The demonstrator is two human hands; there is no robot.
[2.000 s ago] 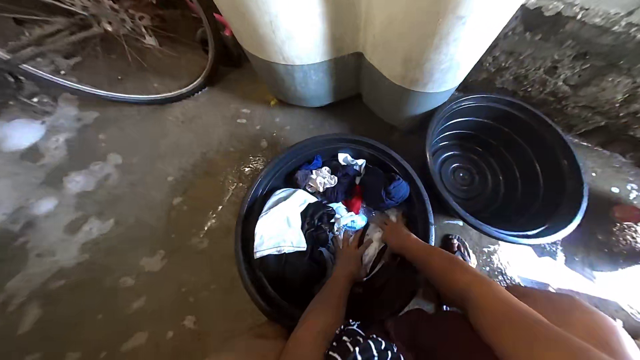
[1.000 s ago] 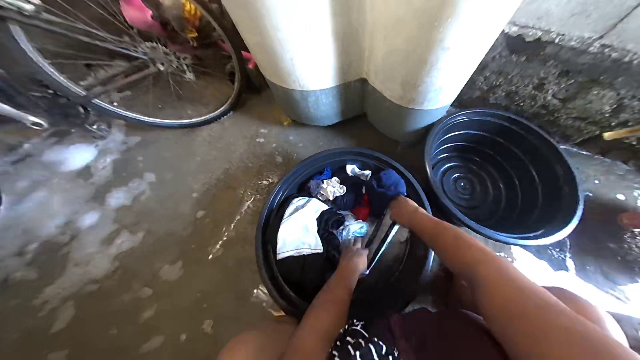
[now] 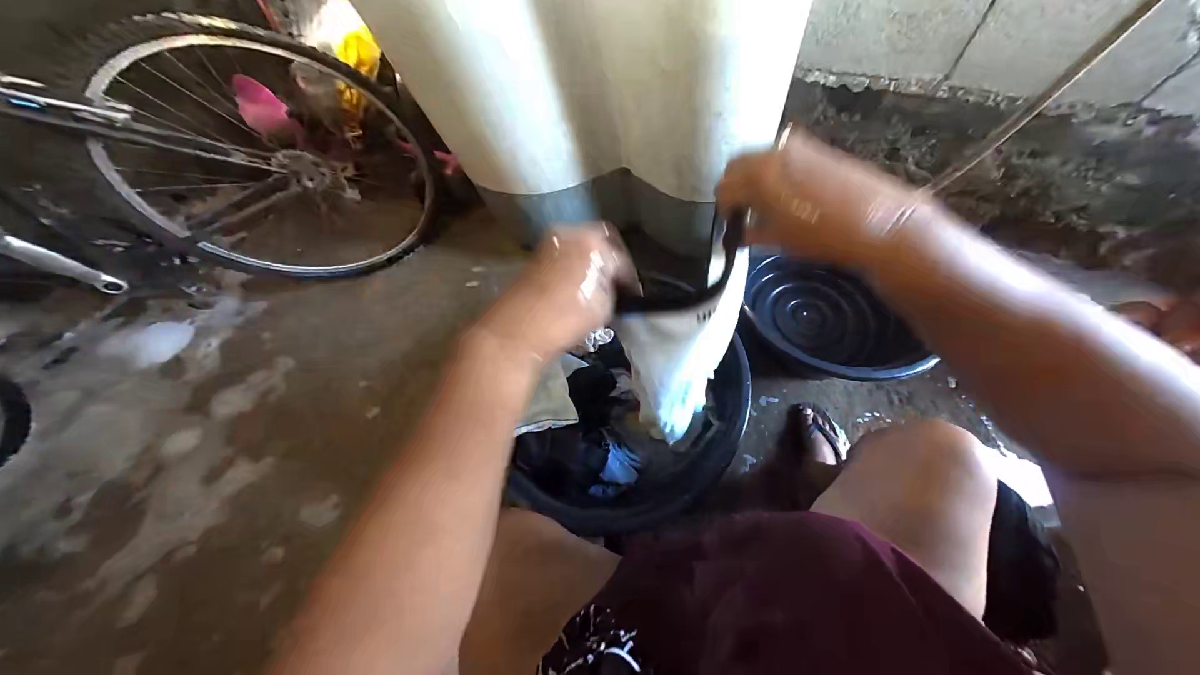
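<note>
A white garment with a dark band (image 3: 670,361) hangs stretched between my two hands, its lower end down over the black plastic tub (image 3: 736,412). My left hand (image 3: 583,272) grips one end of the dark band, and my right hand (image 3: 764,192), raised higher, grips the other. Both hands are blurred. Inside the tub lie wet dark clothes (image 3: 562,455), a pale cloth (image 3: 551,398) at the left side and a light blue piece (image 3: 619,466) near the front.
A second black tub (image 3: 834,319) stands to the right, showing its ringed bottom. Behind is a large pale container with a grey base (image 3: 619,103). A bicycle wheel (image 3: 309,173) is at the upper left. The wet floor (image 3: 328,412) has suds. My sandalled foot (image 3: 820,436) is right of the tub.
Both hands have come up out of the tub, where they were among the clothes, and now hold up the white garment with the dark band.
</note>
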